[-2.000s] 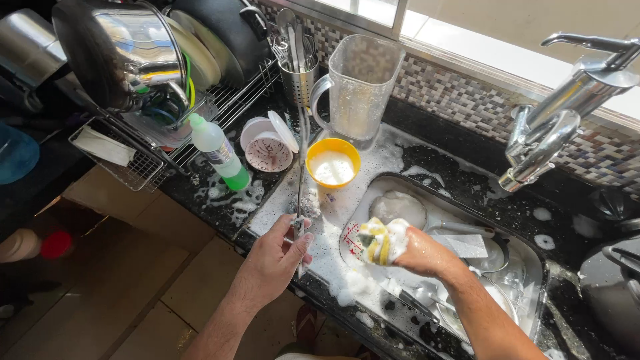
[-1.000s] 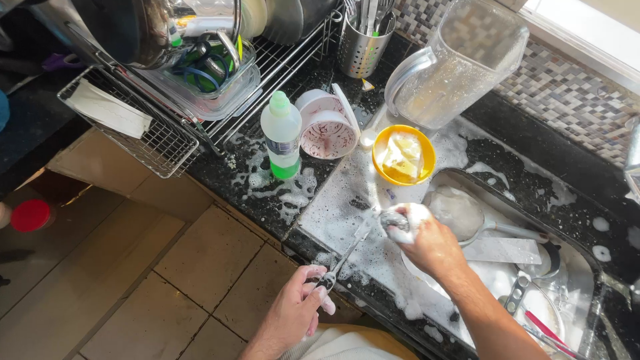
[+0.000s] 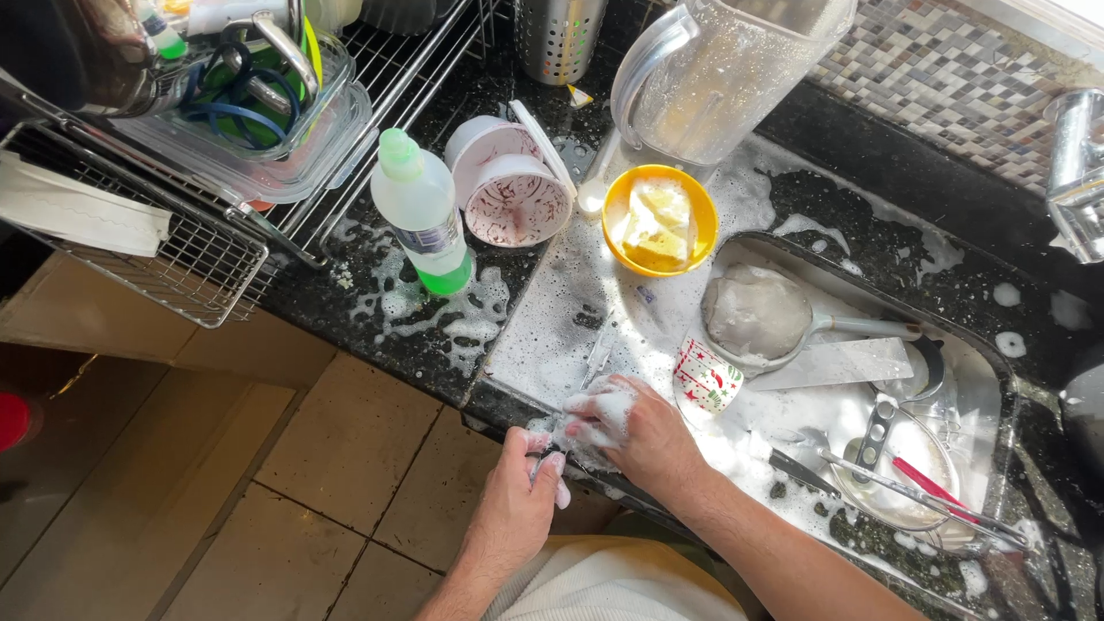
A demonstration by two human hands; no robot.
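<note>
My left hand (image 3: 526, 487), with soapy fingertips, grips the near end of a thin metal utensil at the counter's front edge. Its foamy far part (image 3: 599, 354) points away over the suds. Against the utensil, my right hand (image 3: 625, 427) is closed in thick foam; whatever is inside the fist is hidden. Beyond my hands a yellow bowl (image 3: 709, 226) contains a foamy yellow sponge (image 3: 657, 228). A patterned cup (image 3: 707, 375) lies just right of my right hand, by the sink. Left of the bowl are stained white tubs (image 3: 517, 203) and a dish soap bottle (image 3: 423, 211) with green liquid.
The steel sink (image 3: 1005, 405) holds a strainer-like pan (image 3: 759, 315), a flat blade (image 3: 837, 364), a red-handled utensil (image 3: 936, 490) and other cutlery. A blender jar (image 3: 707, 86) stands behind the bowl, near a perforated holder (image 3: 556, 39). A wire dish rack (image 3: 211, 276) is at left, a faucet (image 3: 1078, 177) at right.
The yellow sponge, in my right hand two seconds ago, lies in the yellow bowl. My right hand has come down the utensil toward my left hand. The view has shifted toward the rack.
</note>
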